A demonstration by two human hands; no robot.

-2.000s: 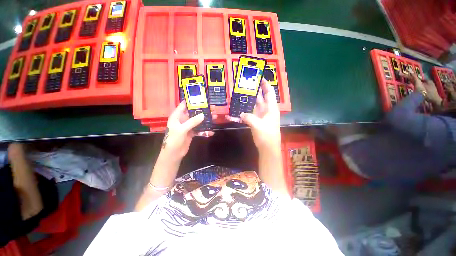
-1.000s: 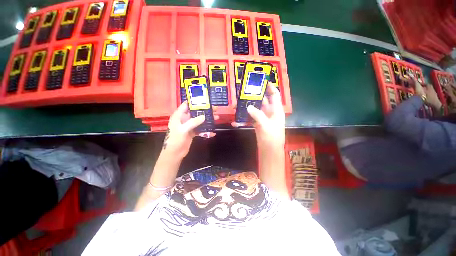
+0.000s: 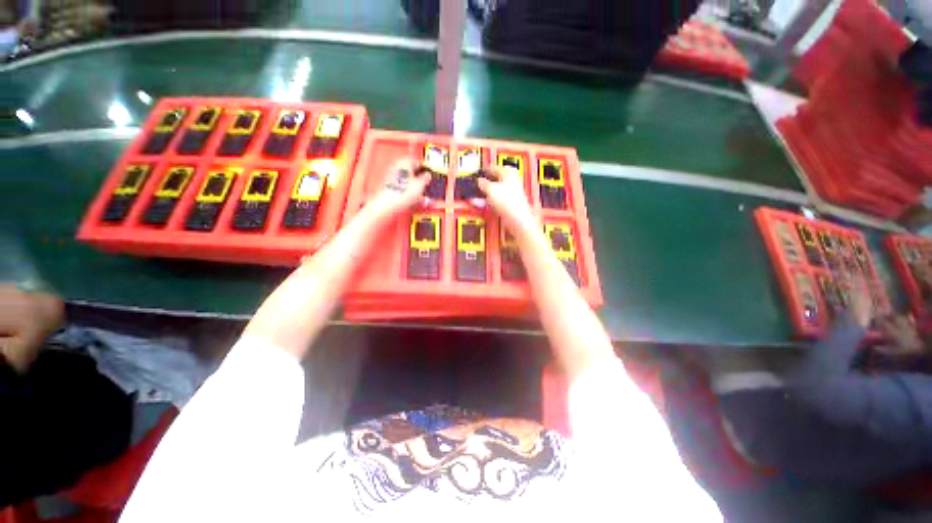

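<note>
A red phone tray [image 3: 378,271] lies in front of me with yellow-and-black keypad phones in both rows. My left hand [image 3: 409,182] is at a phone [image 3: 435,161] in the back row, with its fingers at the phone's keypad. My right hand [image 3: 499,188] is at the neighbouring phone [image 3: 468,163] in the same row. Both phones lie at their pockets, and their screens look bright. My right forearm partly covers a front-row phone [image 3: 512,245]. The fingers are blurred.
A red tray filled with phones [image 3: 230,242] is on the left of the green bench [image 3: 674,255]. On the right are another phone tray [image 3: 785,268], a person's hand [image 3: 867,298] and stacked red trays [image 3: 864,112]. A grey post [image 3: 448,72] stands behind my tray.
Both hands have moved forward from the tray's front edge to its back row, bringing the two phones there. The view has shifted, so the trays appear lower.
</note>
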